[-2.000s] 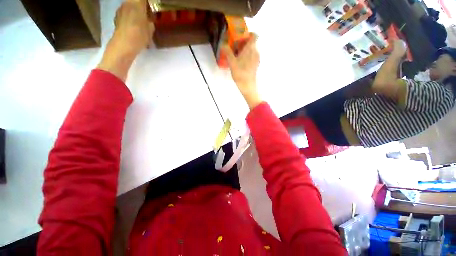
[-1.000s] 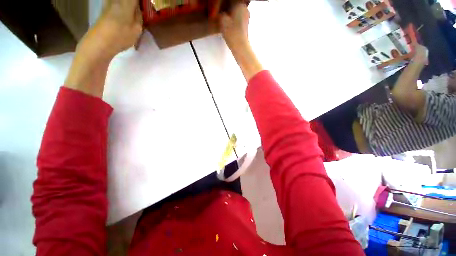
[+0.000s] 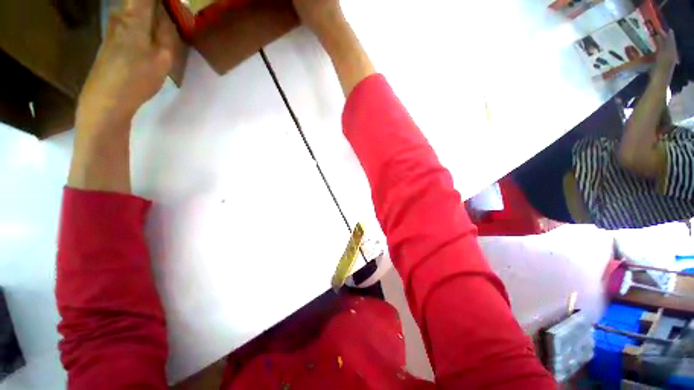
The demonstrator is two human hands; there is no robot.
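A brown carton [image 3: 245,36] with its flap toward me lies at the top edge, cut off by the frame. Orange-red retail boxes [image 3: 217,14] show inside its mouth. My left hand [image 3: 128,65] is at the carton's left side, fingers against it. My right hand [image 3: 318,11] is at its right side, partly cut off by the top edge, its fingertips hidden. A thin yellow-green strip [image 3: 349,257], perhaps a cutter, lies at the table's near edge beside a white looped ribbon [image 3: 378,268].
Another brown carton [image 3: 46,65] stands open at the upper left. A dark seam crosses the white table [image 3: 228,228]. At the right, a person in a striped shirt [image 3: 620,179] has a hand at printed retail boxes [image 3: 618,44]. A red stool [image 3: 508,213] stands below.
The filled carton and both hands have moved up and left in view. The orange box that was in my right hand no longer shows there. The view has shifted, moving the other person rightward.
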